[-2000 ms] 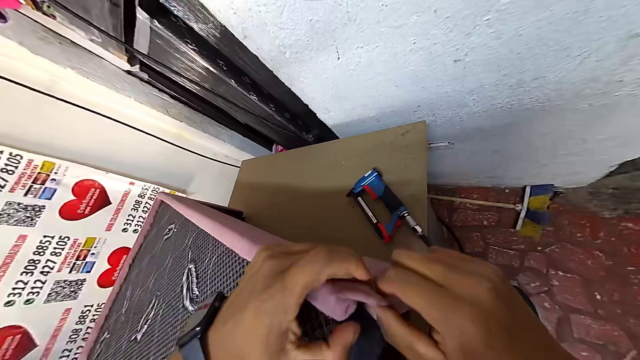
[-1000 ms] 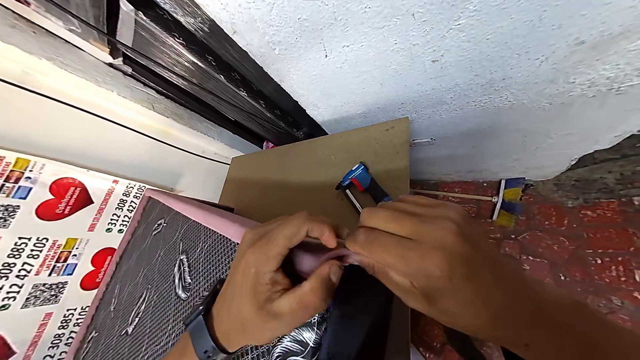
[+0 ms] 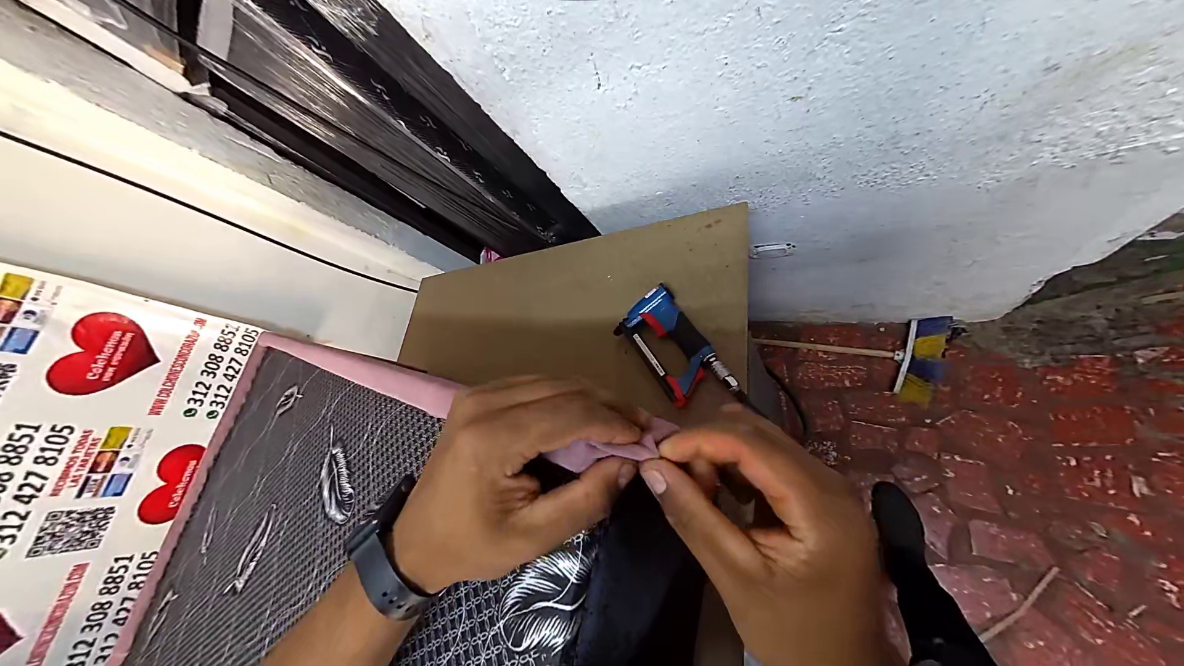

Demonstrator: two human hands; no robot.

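Pink fabric edging runs along the border of a dark mesh fabric panel with white feather prints. My left hand, with a watch on its wrist, pinches the bunched end of that edging between thumb and fingers. Close against it, my right hand pinches the same pink fabric between thumb and forefinger. Just beyond the hands, a blue and black pneumatic stapler lies on a brown board, with a hose fitting at its handle. Dark cloth below the fingers is partly hidden.
A white wall rises behind the board. Plastic-wrapped dark frames lean at upper left. A printed banner bearing writing lies left. On the red stone floor are a broom and a dark shoe.
Both hands stay together at the pink fabric. The stapler, largely covered by my right hand one second ago, shows fully now as that hand sits lower.
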